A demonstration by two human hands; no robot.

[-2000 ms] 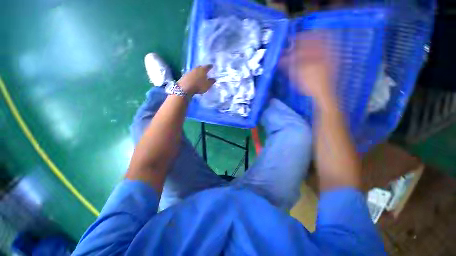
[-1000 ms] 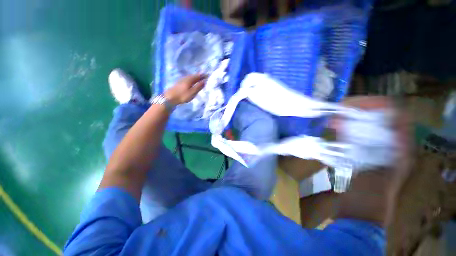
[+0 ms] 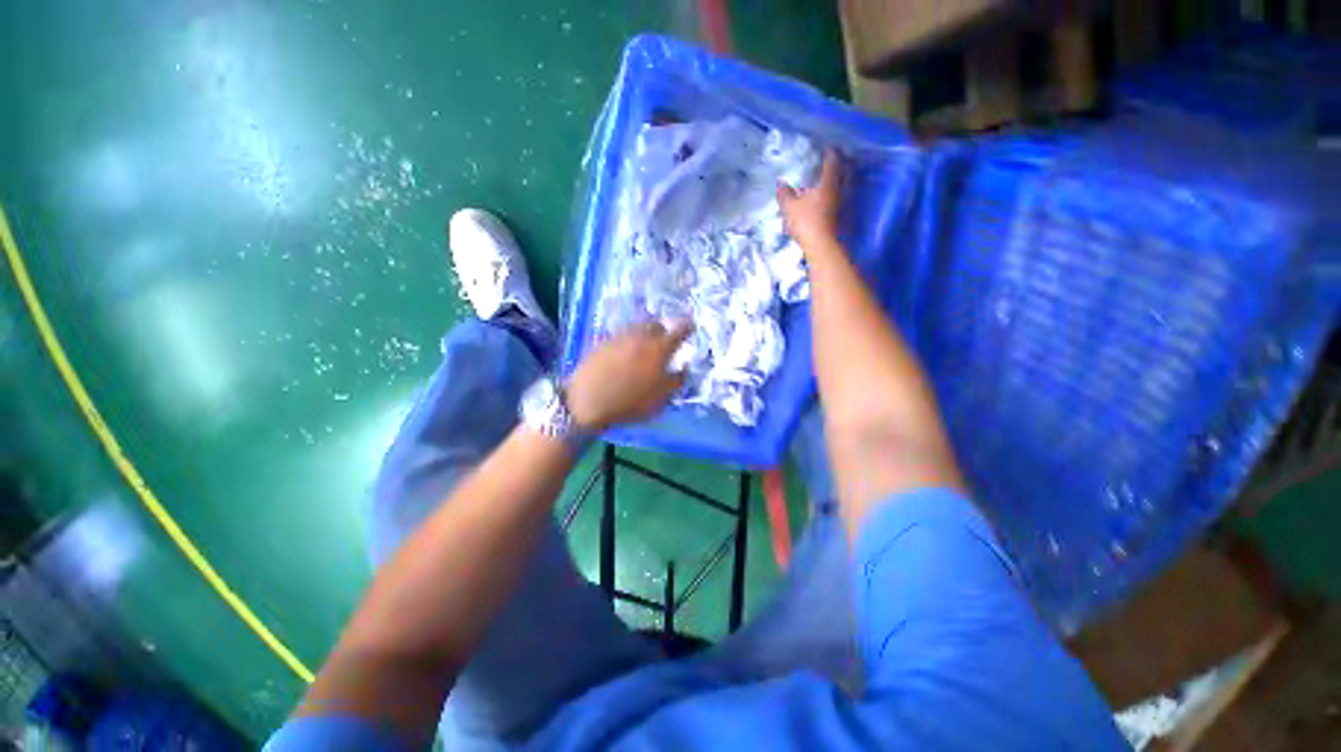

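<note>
A heap of white strips [image 3: 735,316] lies tangled in the small blue crate [image 3: 721,438] in front of my knees. My left hand [image 3: 630,379] is at the near left part of the heap, fingers bent onto the strips; whether it grips any cannot be told. My right hand [image 3: 813,203] is at the far right side of the heap, against the crate's inner wall, with its fingers around a white clump of strips. The fingertips of both hands are partly hidden in the white pile.
A large blue crate [image 3: 1088,338] leans tilted at the right, touching the small crate. A black metal stand [image 3: 672,602] is under the small crate. An open brown carton [image 3: 1177,624] is at lower right. Brown boxes [image 3: 941,37] stand behind. A yellow line [image 3: 111,448] curves across the green floor.
My right hand has come from the far right, where it held long dangling strips, back into the small crate. My left hand stays over the heap, now nearer its front edge.
</note>
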